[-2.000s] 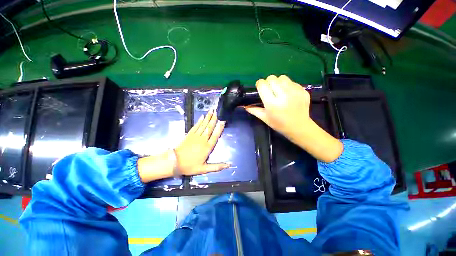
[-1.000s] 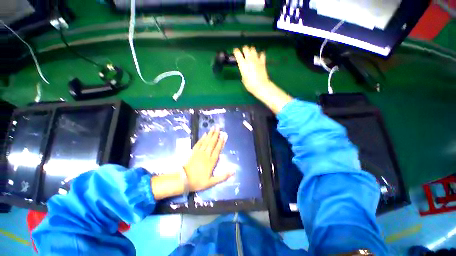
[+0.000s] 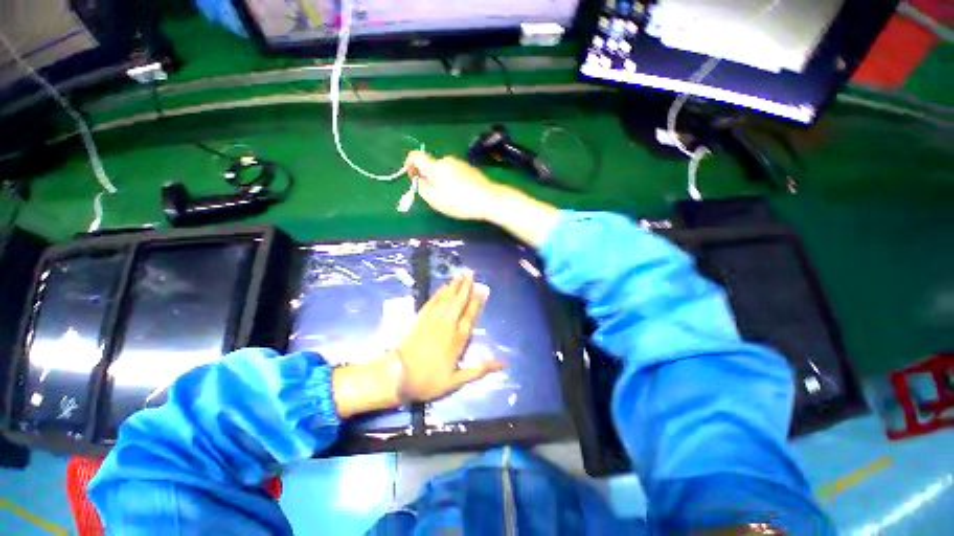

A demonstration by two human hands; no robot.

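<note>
My left hand (image 3: 441, 345) lies flat with fingers apart on a film-covered tablet (image 3: 513, 325) in the right slot of the middle black tray (image 3: 492, 431). A second film-covered tablet (image 3: 350, 283) lies in the left slot, partly under my left arm. My right hand (image 3: 445, 186) is beyond the tray's back edge and pinches the white cable (image 3: 339, 115) near its plug, which hangs just below the fingers. The black barcode scanner (image 3: 509, 152) lies on the green mat behind my right hand, not held.
Trays with dark tablets stand left (image 3: 173, 304) and right (image 3: 769, 304), the right one partly under my right arm. Another scanner (image 3: 214, 204) lies on the mat at left. Monitors (image 3: 413, 23) stand behind. A red stool (image 3: 923, 396) is at right. More white cables hang at both sides.
The scanner was in my right hand over the middle tray and now lies on the mat. My right hand has moved left and taken hold of the white cable. My left hand stays on the tablet.
</note>
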